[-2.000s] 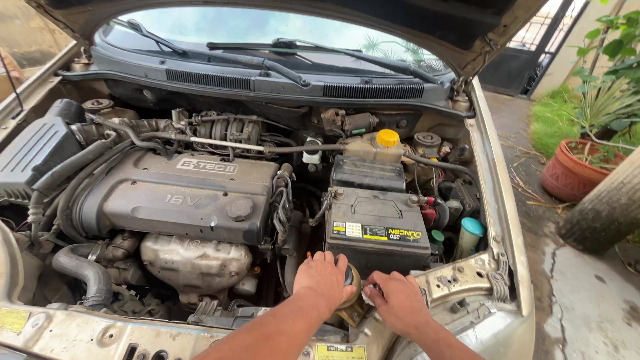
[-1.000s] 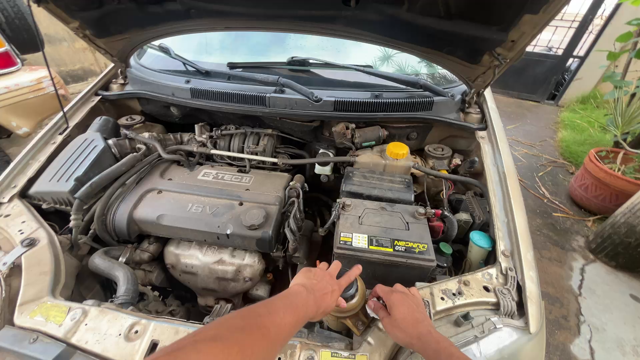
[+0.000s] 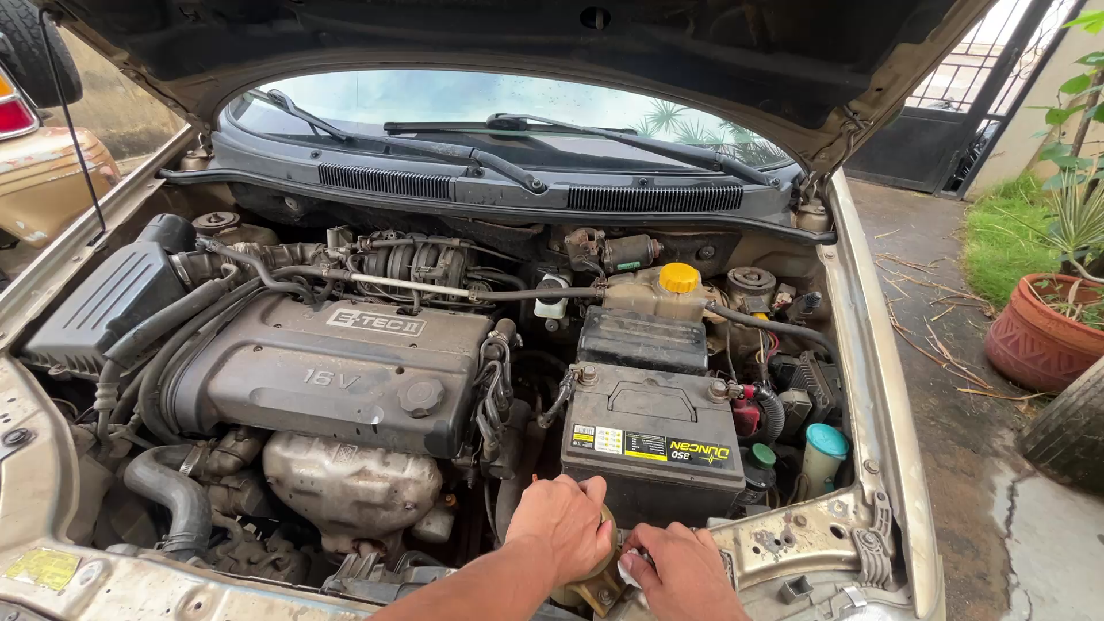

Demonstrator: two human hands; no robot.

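Under a raised car hood, my left hand (image 3: pixel 561 526) rests with curled fingers on top of a small yellowish round reservoir (image 3: pixel 591 586), just in front of the car battery (image 3: pixel 651 431). The hand covers most of the reservoir's top, so its cap cannot be seen. Close to its right, my right hand (image 3: pixel 677 565) pinches a crumpled white cloth or paper (image 3: pixel 634 571) against the reservoir's right side. The fingers of both hands nearly meet at the front edge of the engine bay.
Left of the hands lie the exhaust heat shield (image 3: pixel 349 483) and the engine cover (image 3: pixel 336 371). A coolant tank with a yellow cap (image 3: pixel 679 278) stands behind the battery. At the right are a turquoise-capped container (image 3: pixel 825 453) and the metal fender edge (image 3: pixel 884 388).
My left hand's fingers, spread over the reservoir's dark top one second ago, are now curled over it. The right hand stays beside it with the white material.
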